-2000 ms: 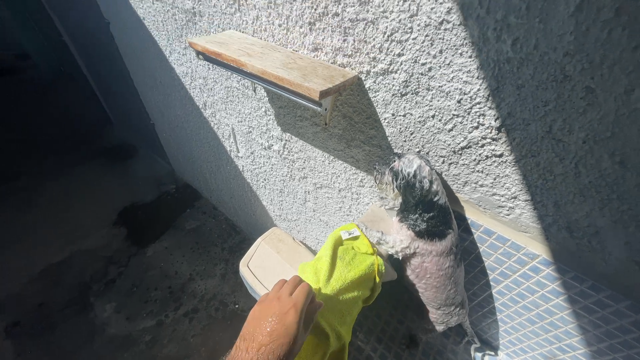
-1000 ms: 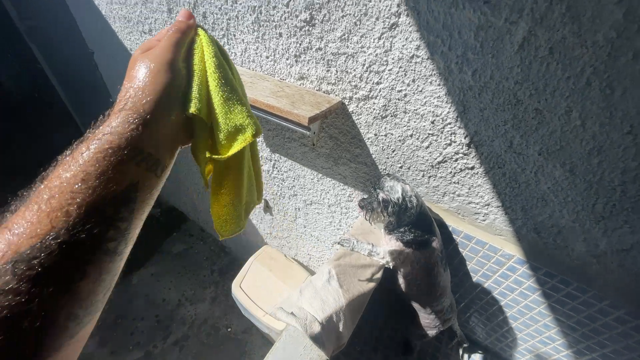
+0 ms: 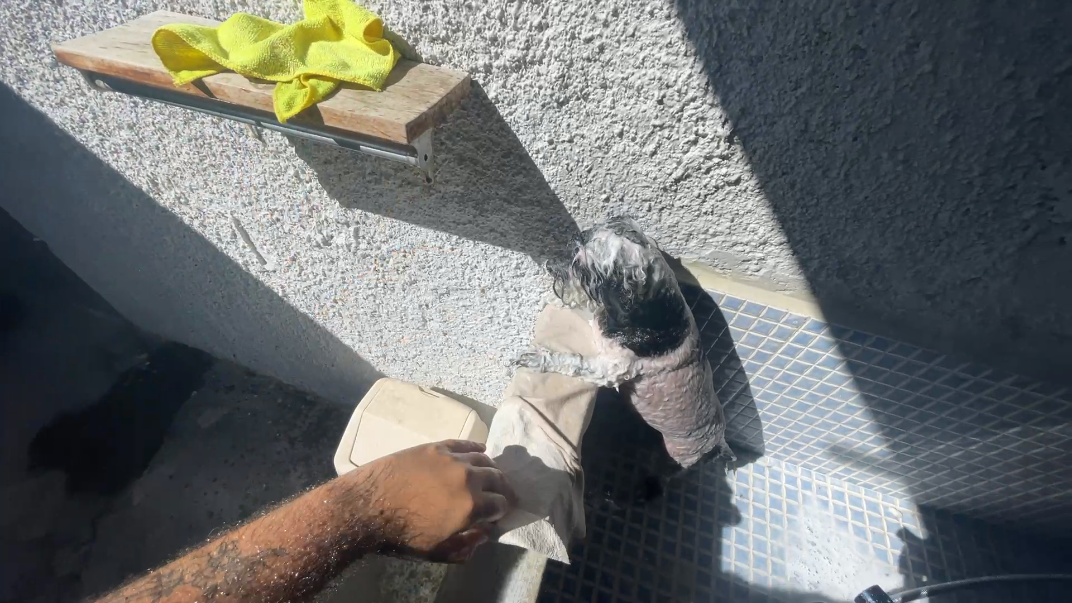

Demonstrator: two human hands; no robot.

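Observation:
My left hand point(image 3: 448, 498) reaches in from the lower left, its fingers curled at the edge of a beige cloth point(image 3: 540, 469) draped over the ledge of the tiled basin; whether they grip it is not plain. A wet, lathered small dog point(image 3: 662, 352) stands upright in the basin, a foreleg resting on the cloth. Above, a yellow-green microfiber cloth point(image 3: 293, 54) lies crumpled on a wooden wall shelf point(image 3: 435, 96). My right hand is out of view.
A beige plastic lid point(image 3: 402, 423) sits left of the ledge. Blue-tiled basin walls point(image 3: 837, 368) run along the rough stucco wall point(image 3: 586, 109). Suds point(image 3: 837, 553) lie on the tiles, and a black hose point(image 3: 980, 579) shows at the lower right edge.
The yellow-green cloth, held up in my left hand one second ago, now lies on the shelf. My hand has come down to the beige cloth.

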